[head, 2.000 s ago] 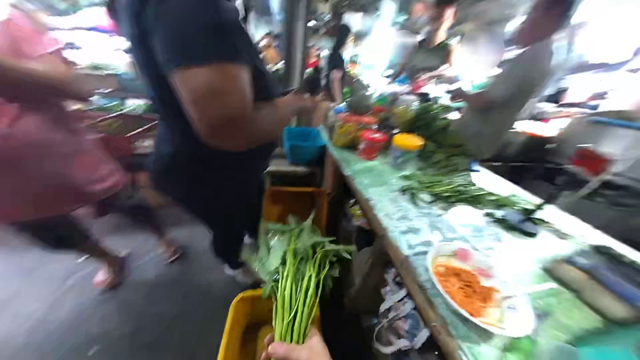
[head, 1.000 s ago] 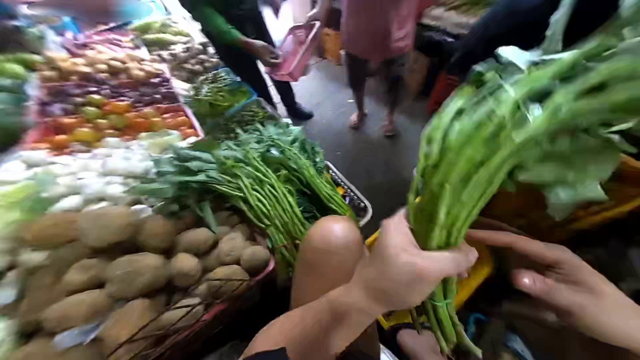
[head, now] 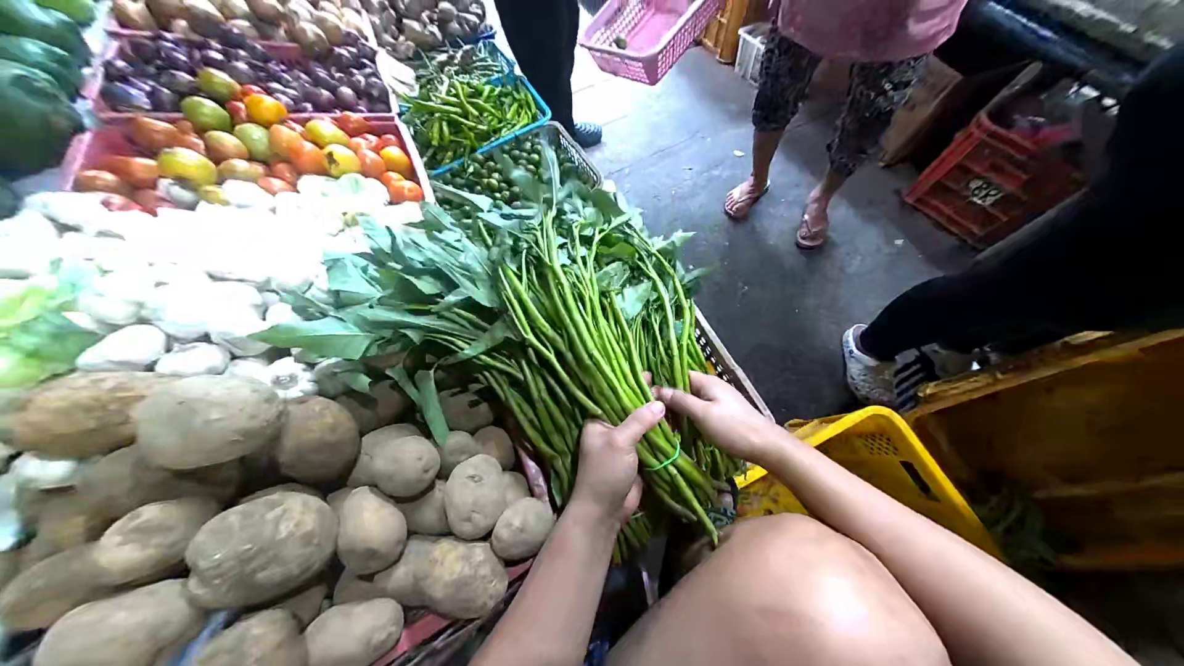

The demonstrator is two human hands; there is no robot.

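Both my hands are around a tied bunch of leafy green stems [head: 592, 342], which look like water spinach. My left hand [head: 610, 458] grips its left side near the lower ends, just above a green tie [head: 668, 459]. My right hand [head: 717, 416] holds the right side, its fingers partly hidden by the stems. The bunch lies over more stems of the same kind [head: 527, 398], its leaves pointing away from me and its cut ends toward my knee.
Potatoes [head: 264, 541], garlic [head: 185, 314], tomatoes [head: 277, 148] and small eggplants [head: 250, 69] fill the stall on the left. A yellow crate [head: 869, 453] stands to the right of my arm. Ahead are people's legs, a pink basket [head: 647, 42] and a red crate [head: 1004, 166].
The bunch, held up on the right one second ago, is now lower and over the other stems. My right hand, apart from it then, now holds it too.
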